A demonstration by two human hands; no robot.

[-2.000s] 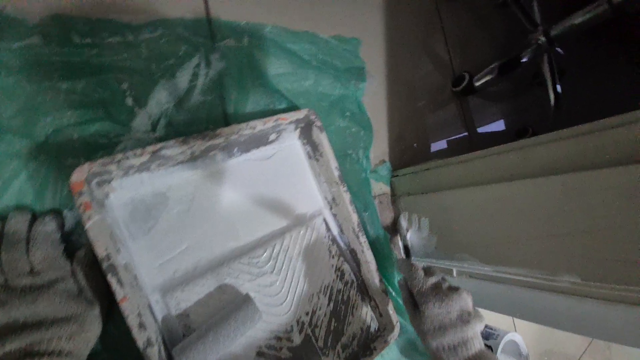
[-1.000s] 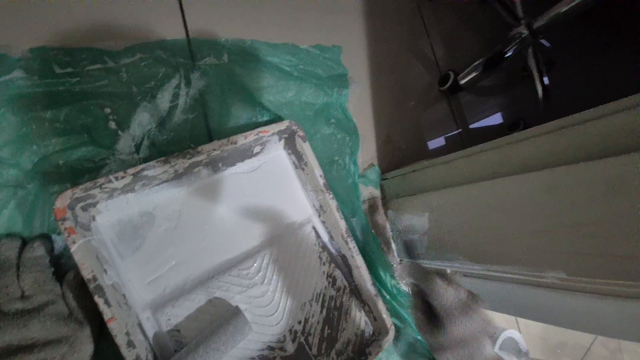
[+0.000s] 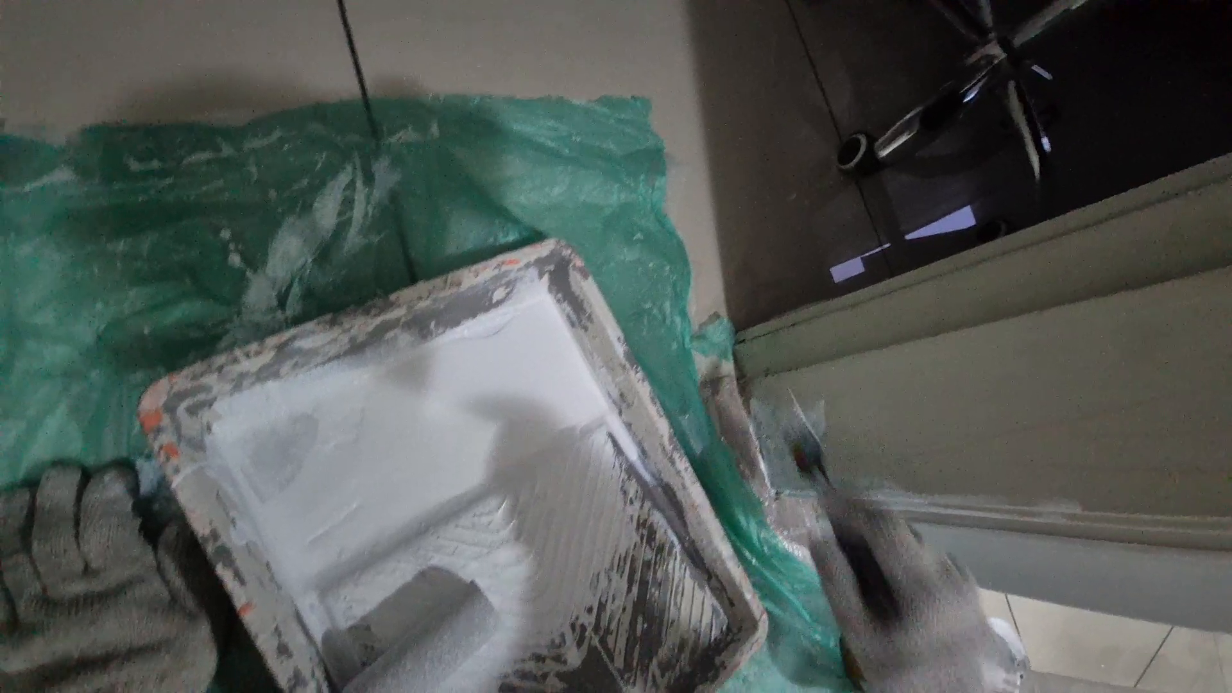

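A paint-crusted roller tray (image 3: 654, 414) holds white paint (image 3: 423, 414) in its well, and a paint roller (image 3: 433, 630) lies on its ribbed ramp. My left hand (image 3: 101, 577), in a grey knitted glove, is beside the tray's left rim, fingers bent, with nothing visible in it. To the right of the tray, my gloved right hand (image 3: 895, 587) is closed around a paintbrush (image 3: 808, 452) with a dark handle. The brush tip is at the lower corner of a pale green moulded panel (image 3: 1011, 385), where wet paint shows. The brush is blurred.
Green plastic sheeting (image 3: 192, 241) spreads under the tray over floor tiles (image 3: 539, 48). A wheeled chair base (image 3: 996, 53) stands on the dark floor beyond the panel. At lower right, a white round object (image 3: 1011, 645) is partly hidden behind my right hand.
My right hand has turned, and the brush has shifted along the panel's corner; its dark handle now shows. My left hand stays beside the tray.
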